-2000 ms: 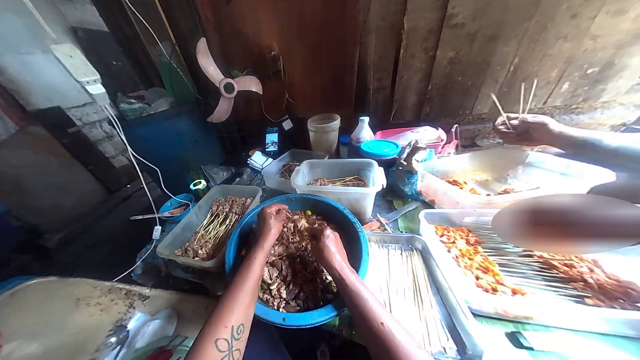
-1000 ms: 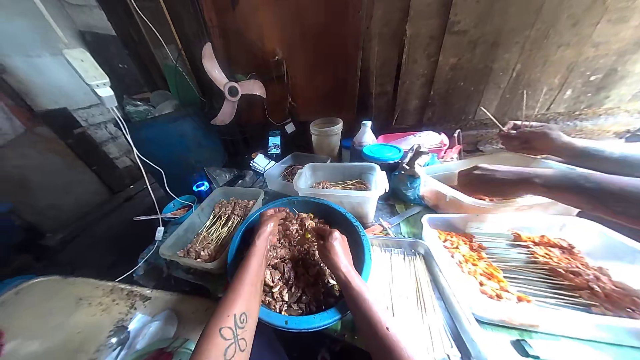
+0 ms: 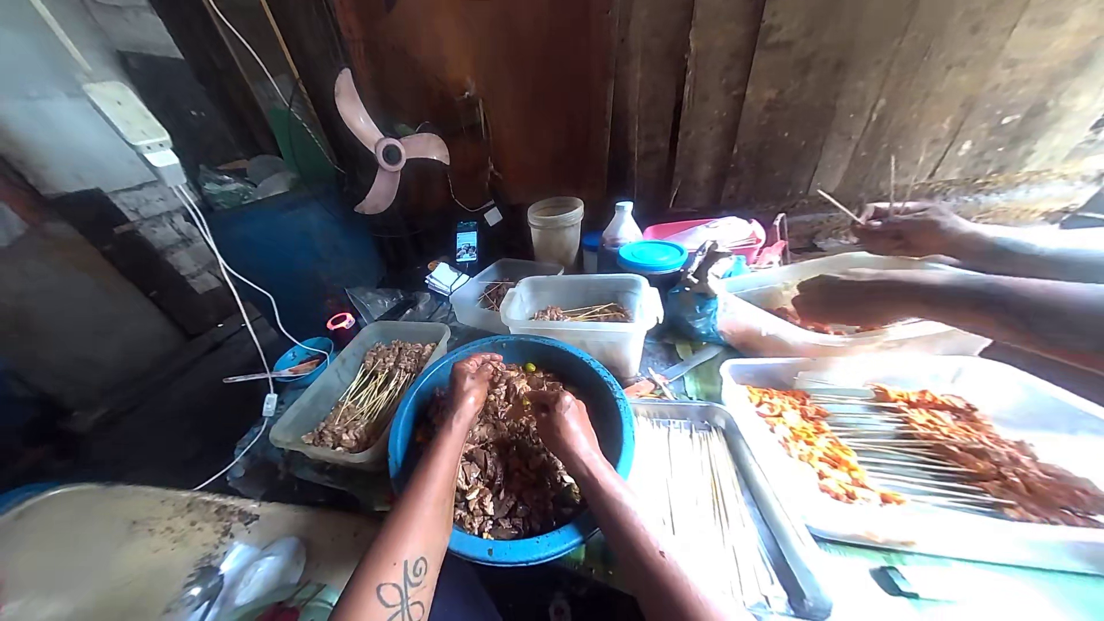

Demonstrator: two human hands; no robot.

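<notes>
A round blue plastic basin in the middle holds a heap of dark, marinated meat pieces. My left hand is down on the meat at the basin's upper left, its fingers curled. Across from it, my right hand rests in the meat at the upper right, fingers bent; what either hand grips is too small to tell. Left of the basin stands a plastic container of skewered meat. Bare bamboo skewers lie on a metal tray to the right.
Two plastic tubs with skewers stand behind the basin, near a knife. On the right, a white tray holds orange and brown skewered meat. A co-worker's hands hold skewers and reach into another container. A fan stands behind.
My hands stay in the basin, shifting slightly among the meat. The co-worker's nearer hand, over the white tray two seconds ago, has moved back into the container behind it.
</notes>
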